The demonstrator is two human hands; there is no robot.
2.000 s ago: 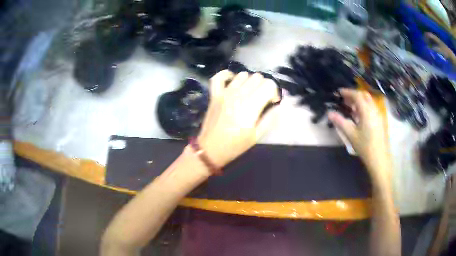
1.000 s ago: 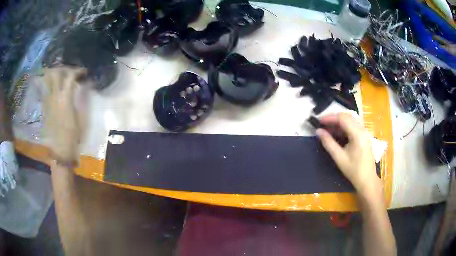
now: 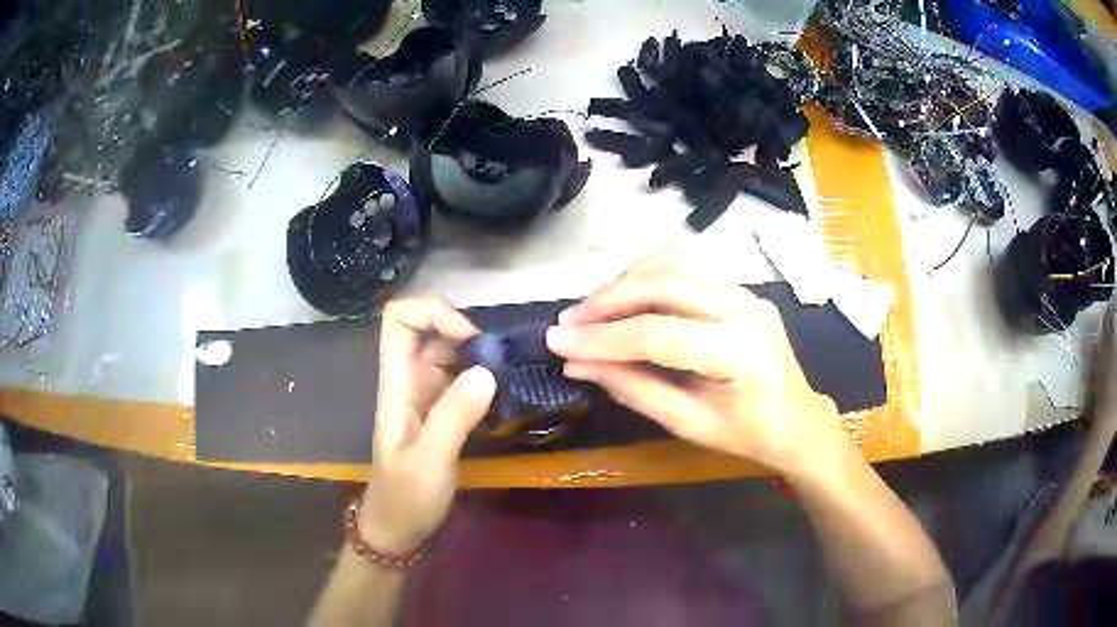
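A black plastic housing (image 3: 524, 390) is held over the front edge of the black work mat (image 3: 294, 386), its ribbed vent grille side showing. My left hand (image 3: 429, 398) grips its left side with thumb and fingers. My right hand (image 3: 686, 355) has its fingertips pinched together at the top right of the housing. Whether a black strip is between those fingertips is hidden. A pile of black strips (image 3: 723, 116) lies behind the mat.
A perforated housing (image 3: 359, 239) and a cup-shaped housing (image 3: 496, 172) stand behind the mat. More black shells are at back left. White tissue (image 3: 845, 294) lies right of the mat. Wired assemblies (image 3: 931, 110) are heaped beyond the yellow tape (image 3: 864, 233). A blue bin (image 3: 1029, 43) is at far right.
My left hand has come from the far left to the middle and now holds a housing. My right hand has moved left from near the strip pile to it. The view has shifted.
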